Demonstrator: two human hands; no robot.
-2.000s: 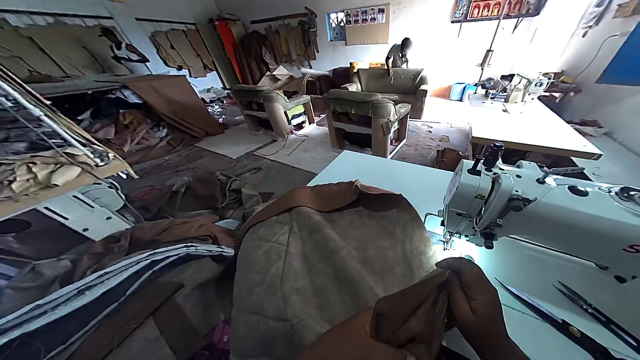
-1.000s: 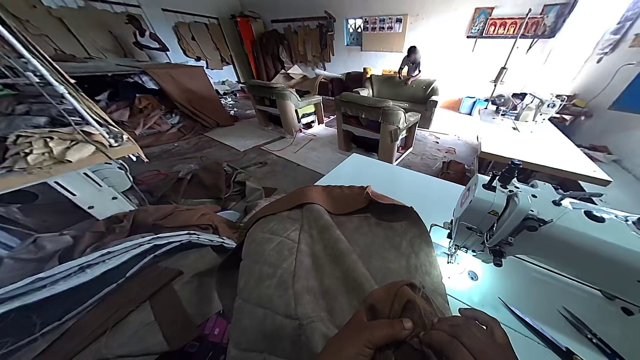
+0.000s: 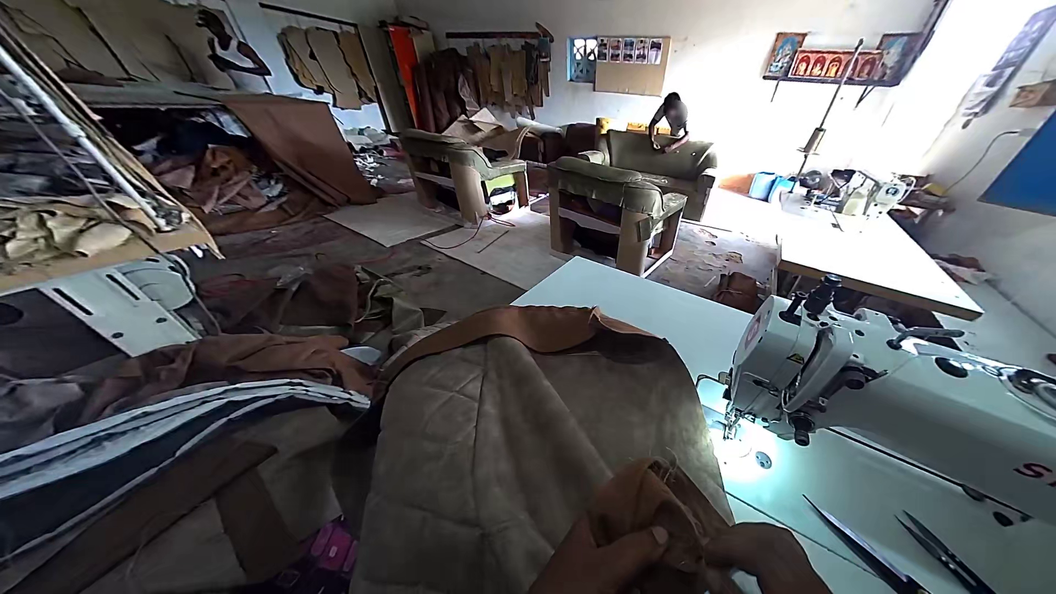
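A large quilted grey-brown upholstery cover [image 3: 495,445] with a brown leather-like edge band [image 3: 528,323] lies across the near end of the white sewing table. Both hands pinch a bunched brown part of it [image 3: 652,503] near the bottom of the view. My left hand [image 3: 606,557] has its thumb pressed on the folds. Close beside it on the right, my right hand [image 3: 763,557] grips the same bunch, its fingers partly hidden. To the right stands a white industrial sewing machine [image 3: 891,371], its lamp lighting the needle area. The cover's right edge lies beside the needle plate, not under the needle.
Scissors [image 3: 862,544] and a second pointed tool, perhaps shears [image 3: 945,553], lie at the lower right. Fabric heaps [image 3: 239,363] cover the left side. Green armchairs [image 3: 615,202], a sofa [image 3: 660,161] with a person [image 3: 672,120] leaning over it, and another sewing table [image 3: 883,264] stand farther back.
Two seconds ago the right hand was raised nearer the needle; both hands have since come together lower down at the brown bunch. The view has shifted slightly.
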